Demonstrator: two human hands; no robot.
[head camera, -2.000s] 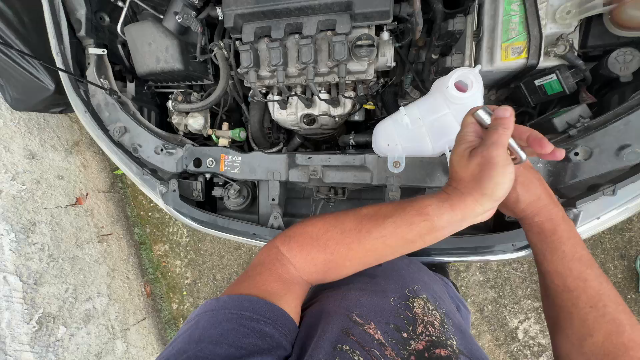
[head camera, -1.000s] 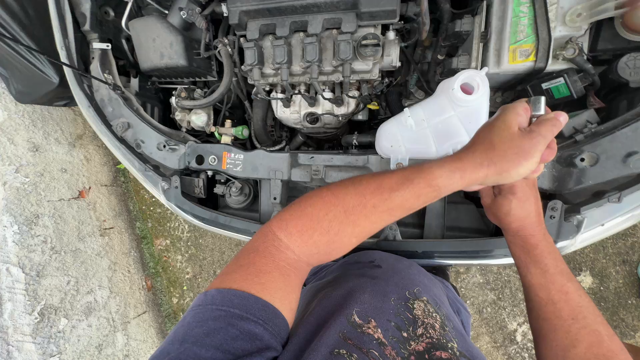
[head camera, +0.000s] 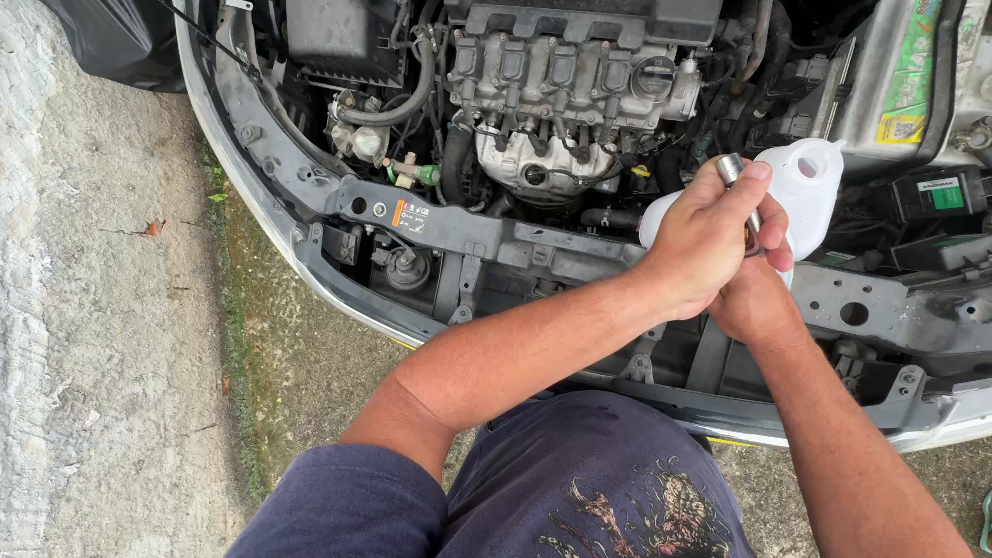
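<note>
My left hand (head camera: 701, 240) is closed around a shiny metal socket tool (head camera: 731, 167), whose round end shows between thumb and fingers. Tucked under it and partly covered, my right hand (head camera: 758, 304) meets it at the wrist and palm; whether it grips the tool is hidden. Both hands are over a translucent white plastic coolant reservoir (head camera: 810, 225), which has an open round neck at its upper right. The reservoir lies at the front of the engine bay, by the radiator support panel (head camera: 573, 252). The hands hide its middle.
Behind the panel stands the engine (head camera: 558, 77) with its black oil filler cap (head camera: 653, 76). A black air filter box (head camera: 341, 39) is at the upper left, and a fuse box (head camera: 938, 194) is on the right. A curved bumper edge (head camera: 372, 322) runs in front.
Both hands, with the socket tool, have moved left and back toward my body, from the reservoir's right side to over its middle. The tool is tilted differently in the left hand.
</note>
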